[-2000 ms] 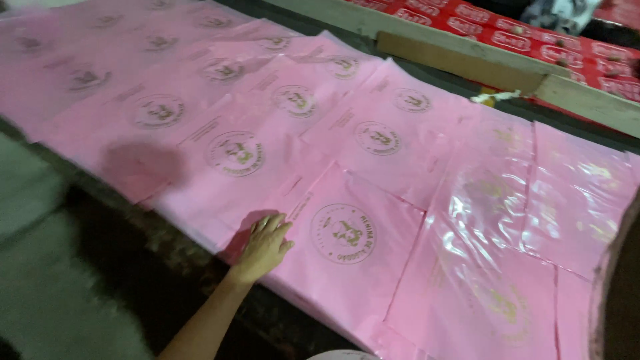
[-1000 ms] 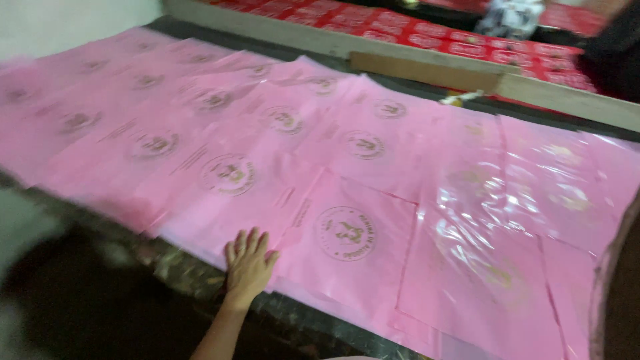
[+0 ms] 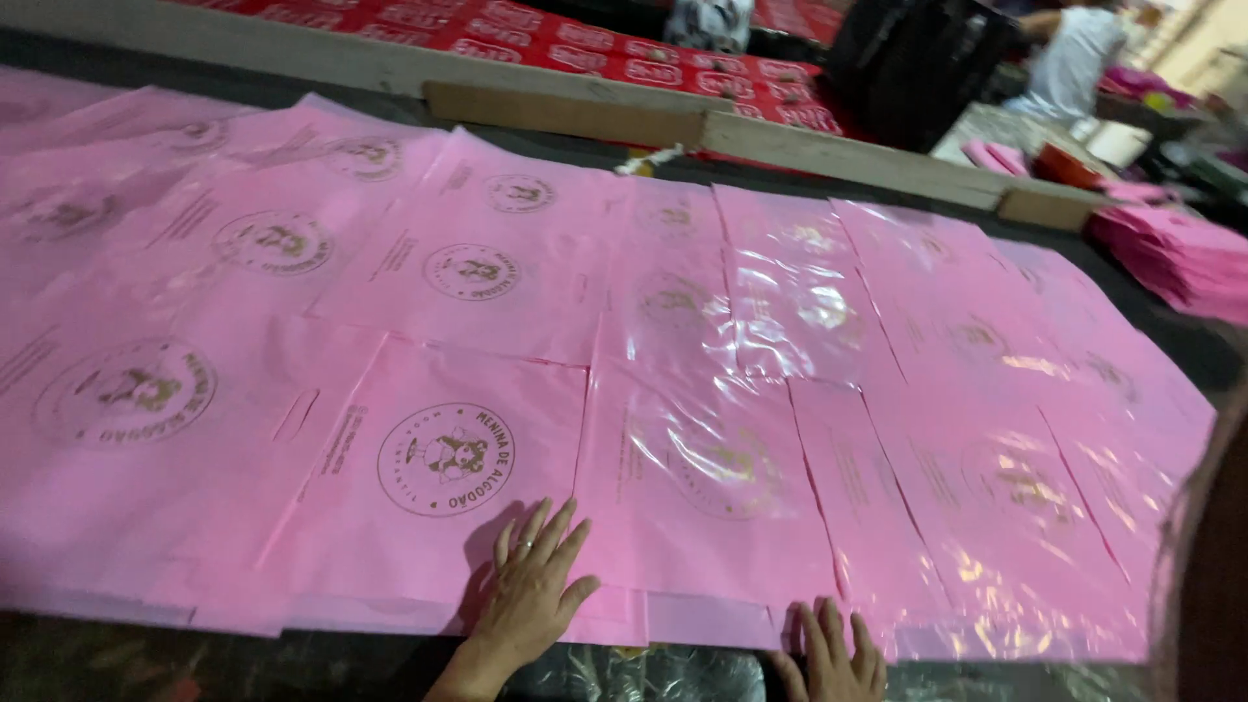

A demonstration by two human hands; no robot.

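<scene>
Overlapping pink plastic bags point(image 3: 341, 546) with round gold-coloured prints lie flat in rows across a long dark table. My left hand point(image 3: 531, 590) rests spread on the bags near the table's front edge, just below a round print. To its right, my right hand point(image 3: 834, 658) touches the front edge of the bags with its fingers apart; its wrist is cut off by the frame. Neither hand holds anything. Light glares off the bags at the centre and right.
A wooden rail point(image 3: 877, 151) runs along the table's far side, with a white knotted tie point(image 3: 648, 161) near it. Red printed sheets point(image 3: 585, 44) lie beyond. A stack of pink bags point(image 3: 1175, 258) sits at the far right, and a person in a light shirt point(image 3: 1068, 68) is behind.
My right hand has come into view at the bottom. My left hand stays on the bags near the front edge. The view has swung to the right.
</scene>
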